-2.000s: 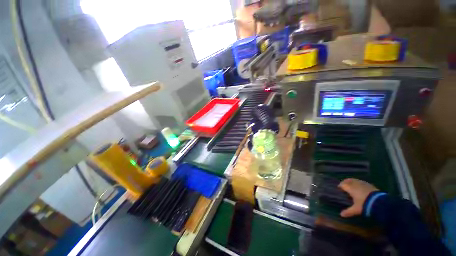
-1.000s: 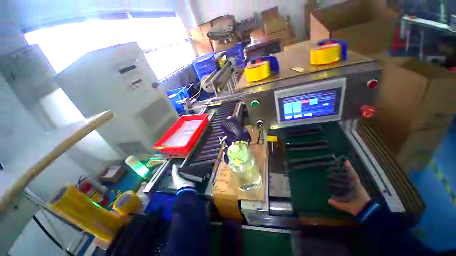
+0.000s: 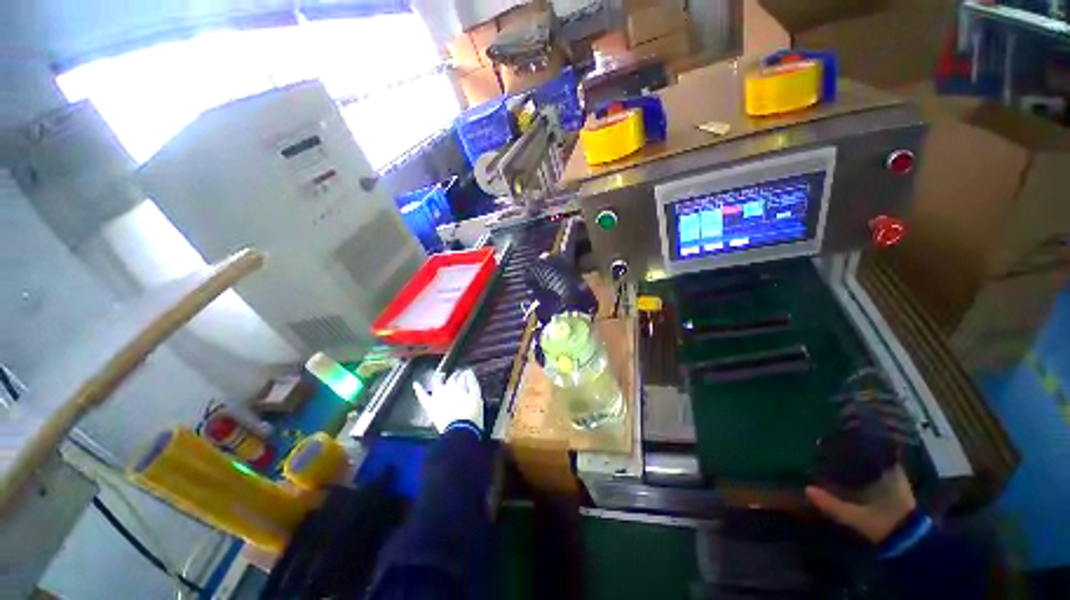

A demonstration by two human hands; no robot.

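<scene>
My right hand (image 3: 874, 506), bare with a dark sleeve, holds a blurred bunch of dark wrapped remotes (image 3: 862, 445) at the near right of the green outfeed belt (image 3: 751, 428). More dark bars lie crosswise on that belt (image 3: 751, 365), below the touchscreen. My left hand (image 3: 452, 401), in a white glove, is at the near end of the infeed conveyor (image 3: 499, 316), where dark bars lie crosswise. Its fingers look apart and no bar shows in it. Dark bare remotes (image 3: 334, 533) lie in a blurred pile at the lower left, partly hidden by my left sleeve.
A clear bottle (image 3: 587, 381) stands on a brown block between the lanes, with a black hose behind it. The control panel (image 3: 745, 217) is ahead. A red tray (image 3: 440, 299) lies beside the infeed. Yellow rolls (image 3: 217, 481) are at left, cartons at right (image 3: 974, 234).
My left hand has moved slightly up and right; the dark bar seen at it earlier no longer shows. My right hand has moved down and right with its bunch, which it gathered from the belt.
</scene>
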